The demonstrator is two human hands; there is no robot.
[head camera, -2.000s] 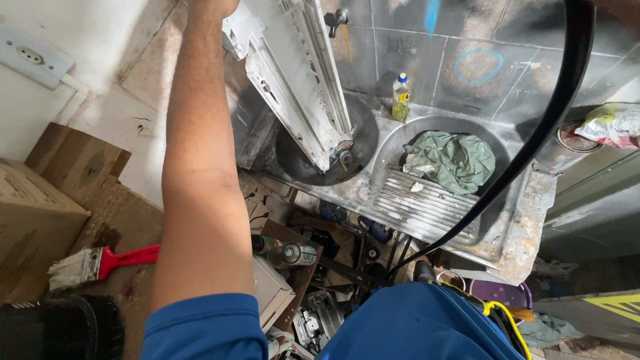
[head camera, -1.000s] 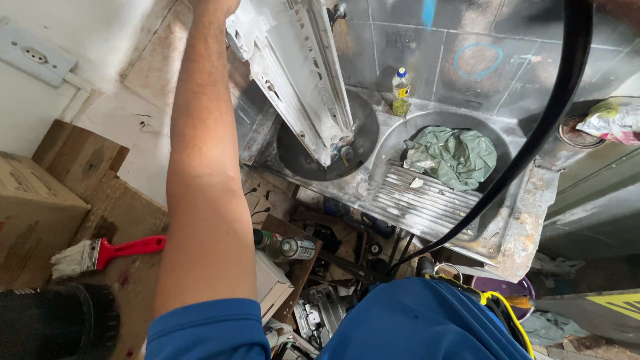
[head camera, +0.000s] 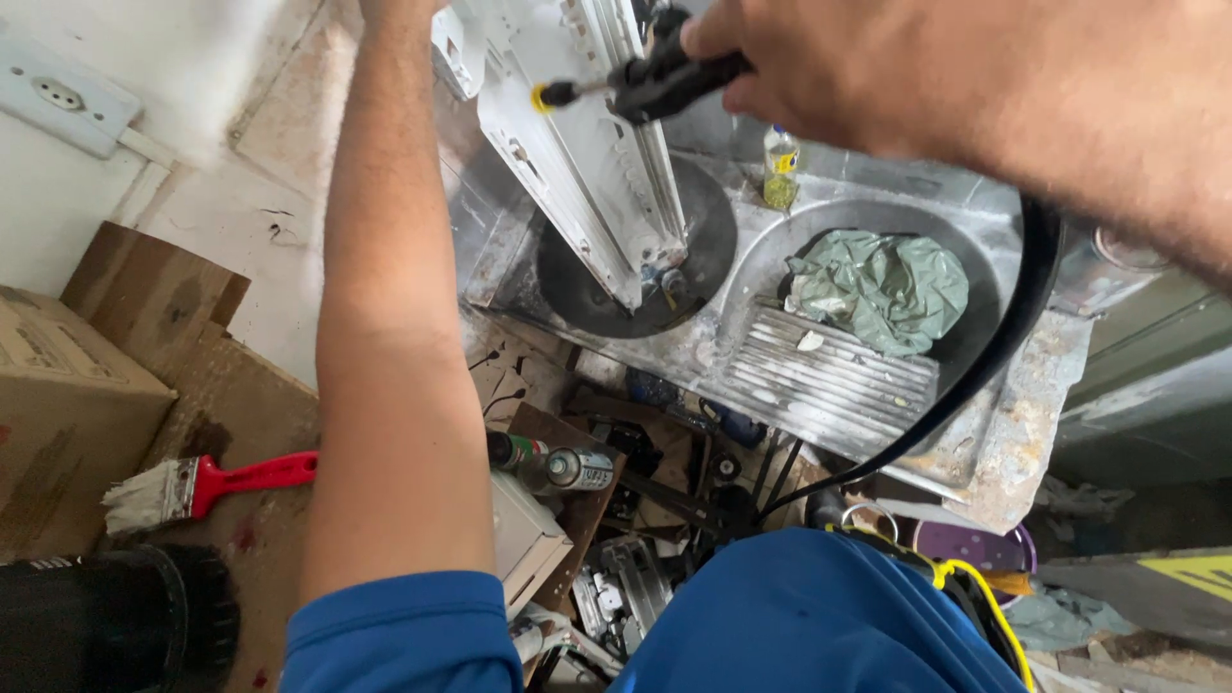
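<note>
A white slotted panel or frame (head camera: 577, 144) stands tilted, its lower end in the left bowl of a metal double sink (head camera: 717, 356). My left arm reaches up along its left side; the left hand is cut off by the top edge, so its fingers and any grip are hidden. At the upper right my right hand (head camera: 760, 58), partly blurred, is closed on a black spray gun or nozzle (head camera: 664, 82) with a yellow tip, which points left in front of the panel. A black hose (head camera: 1011, 318) curves down past the sink's right side.
A crumpled green plastic bag (head camera: 885, 289) lies in the right bowl. Behind it stands a small bottle (head camera: 781, 168). A red-handled paintbrush (head camera: 255, 478) lies by a cardboard box (head camera: 77, 414) at left. Spray cans (head camera: 577, 469) and cluttered parts are below the sink.
My right hand has come into view from the right with the black spray tool in it. The left arm and the panel are in much the same place.
</note>
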